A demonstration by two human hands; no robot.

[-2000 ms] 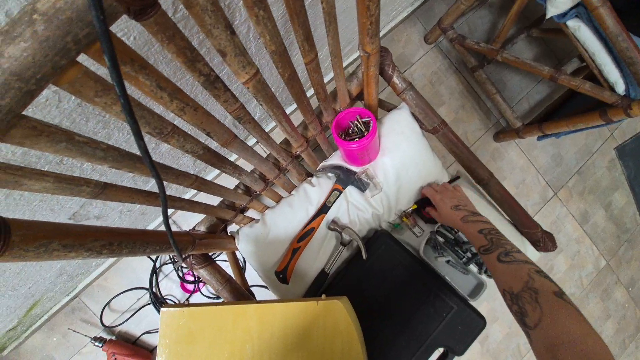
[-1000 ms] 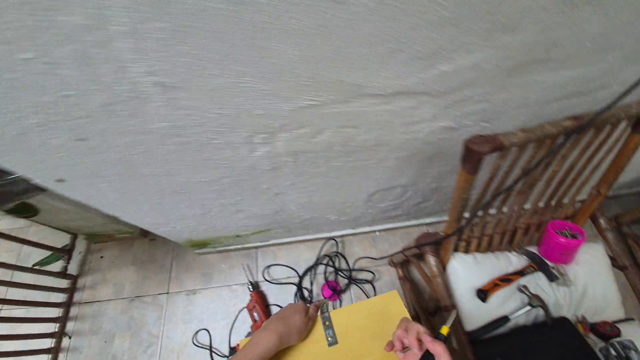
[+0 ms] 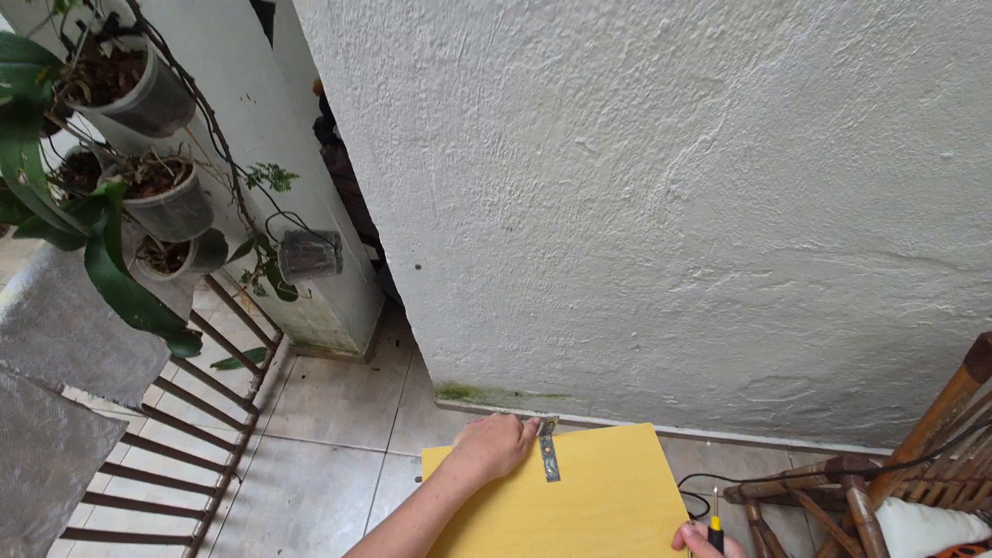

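Note:
A yellow board (image 3: pixel 597 496) lies at the bottom middle, near the foot of the white wall. On its far edge sits a metal bracket (image 3: pixel 550 457) with holes, one end reaching past the edge. My left hand (image 3: pixel 496 446) rests on the board, its fingertips against the bracket. At the board's right edge, my right hand (image 3: pixel 701 539) holds a screwdriver (image 3: pixel 714 527) with a yellow and black handle, its shaft pointing up. The lower part of that hand is cut off by the frame.
A rough white wall (image 3: pixel 659 217) rises behind the board. Potted plants (image 3: pixel 167 194) hang at the left above a brown metal railing (image 3: pixel 167 418). A bamboo chair (image 3: pixel 852 480) with a white cushion (image 3: pixel 922 527) stands at the right, a black cable (image 3: pixel 914 463) crossing it.
The view has swung left and up from the chair. My right hand, earlier beside the tools on the cushion, is now at the board with the screwdriver. My left hand has come to the bracket.

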